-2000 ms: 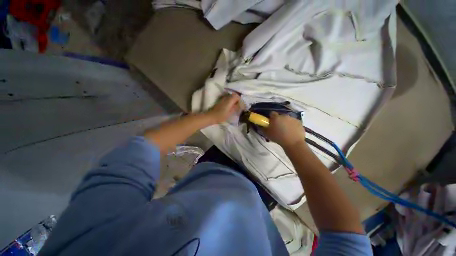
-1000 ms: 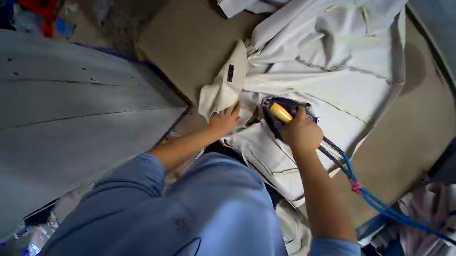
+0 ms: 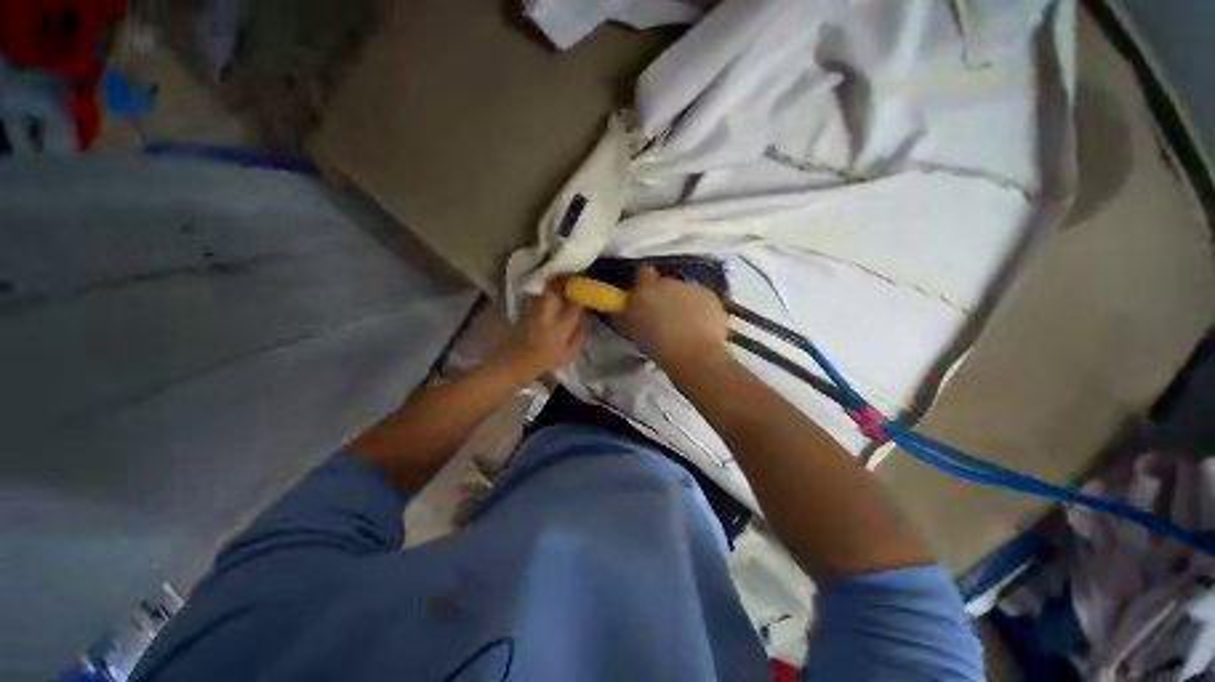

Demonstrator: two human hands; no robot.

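My right hand [image 3: 676, 317] is closed on the yellow handle of the dark steam iron [image 3: 596, 295]. The iron lies on the off-white jacket [image 3: 879, 240], near its neck end. My left hand [image 3: 546, 331] is at the cloth just left of the handle's front end, below a cream flap with a small dark label [image 3: 572, 216]. Its fingertips are partly hidden, and I cannot tell whether they pinch the cloth. The iron's soleplate is hidden by the iron body and my hands.
The brown pressing table [image 3: 440, 133] lies under the jacket. Blue hoses with a pink tie [image 3: 870, 424] run from the iron to the lower right. A grey-white board [image 3: 200, 333] stands at left. Rumpled garments [image 3: 1146, 573] lie at lower right, and more off-white cloth at the top.
The iron and my right hand have moved left, to the labelled flap and close to my left hand. My left hand has shifted slightly left. The hoses have followed the iron.
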